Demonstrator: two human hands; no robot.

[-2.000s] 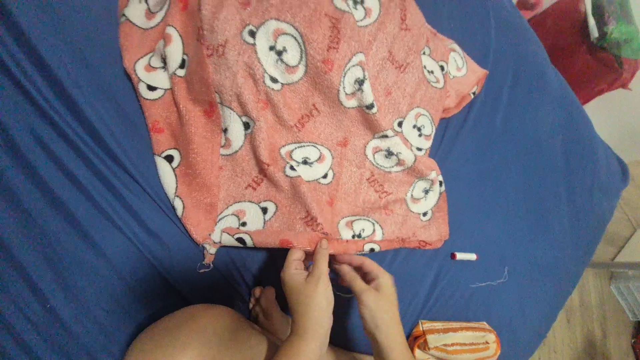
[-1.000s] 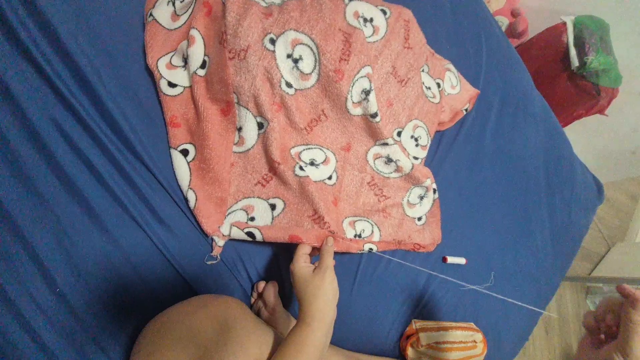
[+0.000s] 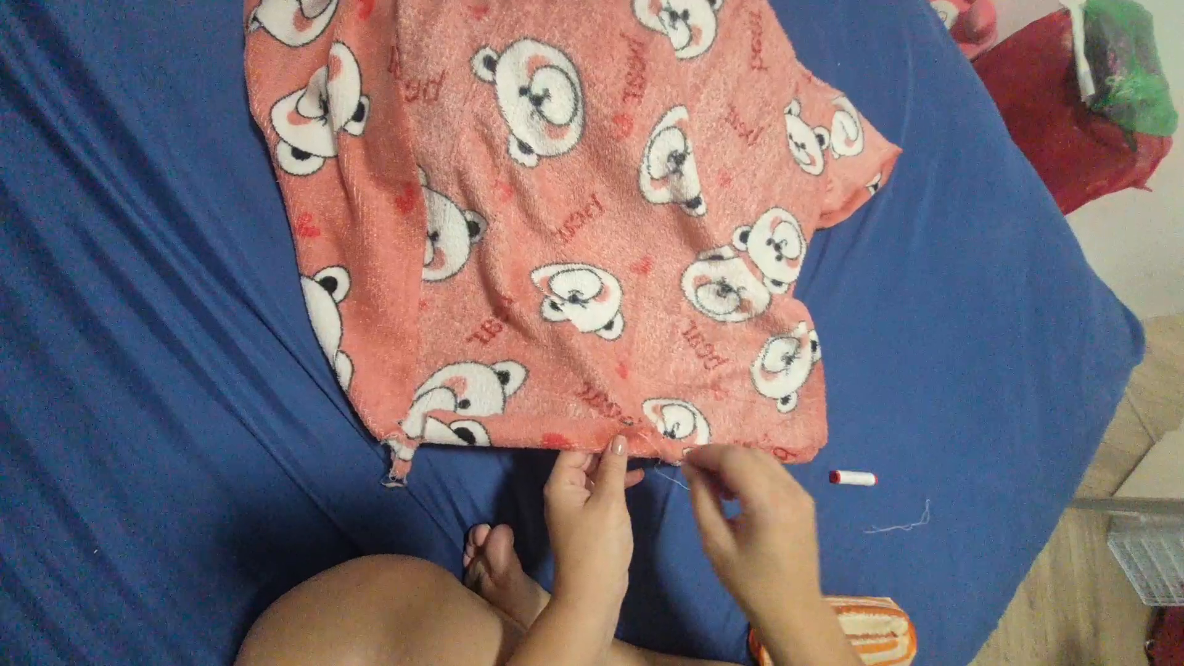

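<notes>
A pink fleece fabric [image 3: 592, 222] printed with white bear faces lies spread over a blue bedsheet. My left hand [image 3: 592, 509] pinches its lower edge, thumb on top and fingers beneath. Just right of it, at the same edge, my right hand [image 3: 754, 509] has thumb and fingertips together; whether a needle is between them cannot be seen. A thin light thread [image 3: 673, 476] shows between the hands, below the edge. To the right lies a small spool of white thread [image 3: 853, 477] with red ends, and below it a loose piece of thread [image 3: 902, 525].
An orange and white striped pouch [image 3: 874, 629] lies partly behind my right forearm. The blue sheet [image 3: 999, 388] reaches the bed's edge at the right. Beyond it are a red bag [image 3: 1064, 111] with a green item on top, and a wire rack [image 3: 1147, 555] on the floor.
My right hand has come back from the far right, where a long thread stretched from the fabric edge toward it, to the edge beside my left hand. My left hand still holds the edge.
</notes>
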